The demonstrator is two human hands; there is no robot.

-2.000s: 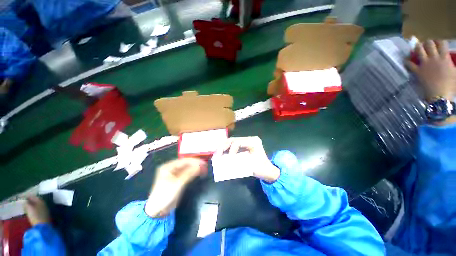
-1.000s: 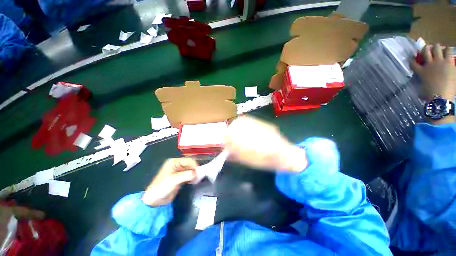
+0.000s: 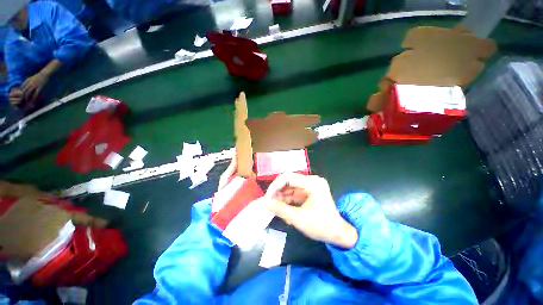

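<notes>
My left hand (image 3: pixel 227 174) holds a small red gift box (image 3: pixel 238 205) tilted, its brown kraft lid standing upright. The hand is mostly hidden behind the box. My right hand (image 3: pixel 312 208) pinches a white paper piece (image 3: pixel 251 225) at the near end of this box; the paper partly covers the box. Another open red box (image 3: pixel 282 163) with a white top and brown lid stands just beyond my hands at the bench edge. A white paper strip (image 3: pixel 273 248) lies on the dark bench below my hands.
Stacked open red boxes (image 3: pixel 424 119) stand to the right, beside clear plastic trays (image 3: pixel 509 128). More red boxes (image 3: pixel 83 256) are at the lower left. White slips (image 3: pixel 193 164) lie along the belt edge. Flat red pieces (image 3: pixel 98 140) lie on the green belt. A person in blue (image 3: pixel 44 44) is across it.
My left hand now holds a red box, where it held white paper before. My right hand has moved close to it with white paper. The view has shifted, and red boxes show more fully at lower left.
</notes>
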